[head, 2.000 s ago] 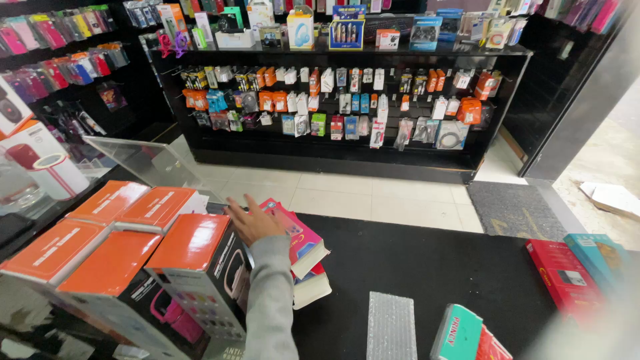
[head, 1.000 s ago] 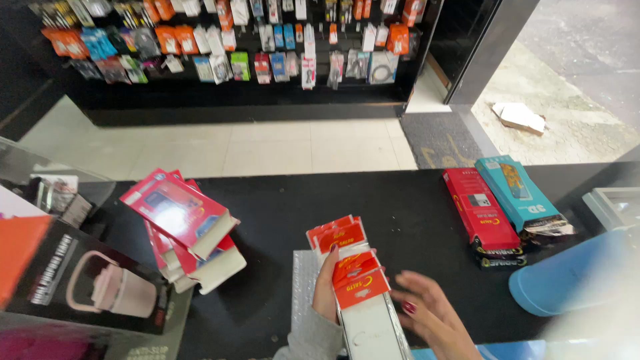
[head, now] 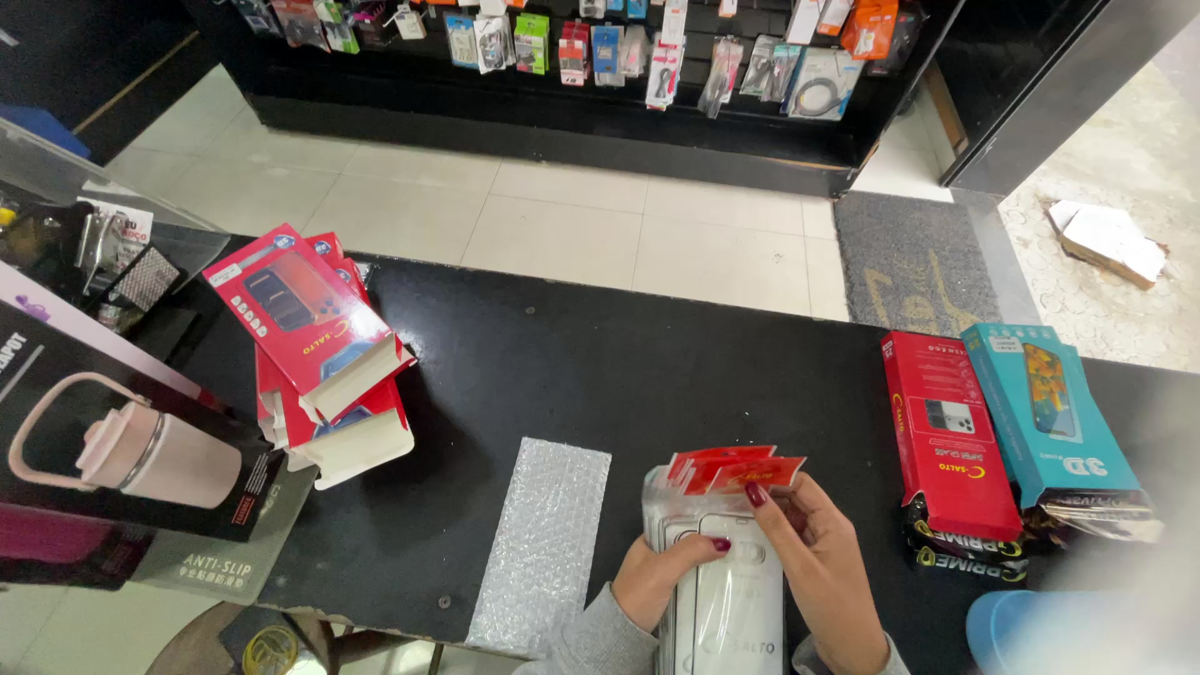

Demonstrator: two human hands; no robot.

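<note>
My left hand (head: 666, 572) grips a stack of clear-wrapped phone screen protectors (head: 727, 600) from the left side, its thumb lying over the front one. At the upper right of the stack, my right hand (head: 825, 562) pinches one of the red header tabs (head: 741, 471) between thumb and fingers. Left of my hands, a flat piece of bubble wrap (head: 544, 539) lies on the black counter (head: 525, 366). Farther left, red cardboard boxes (head: 305, 319) with open end flaps are piled askew. The lower ends of the protectors leave the bottom of the view.
Red (head: 947, 441) and teal (head: 1055, 412) packages rest at the right over dark packets. A blue round object (head: 1022, 628) is at lower right. Tumbler boxes (head: 141, 450) and a mesh holder (head: 145, 281) stand left. Beyond the counter are tiled floor and an accessory rack (head: 553, 122).
Two seconds ago a hand was at the red boxes; one second ago the left hand held the stack with the right hand apart. The right hand has since closed on a header tab.
</note>
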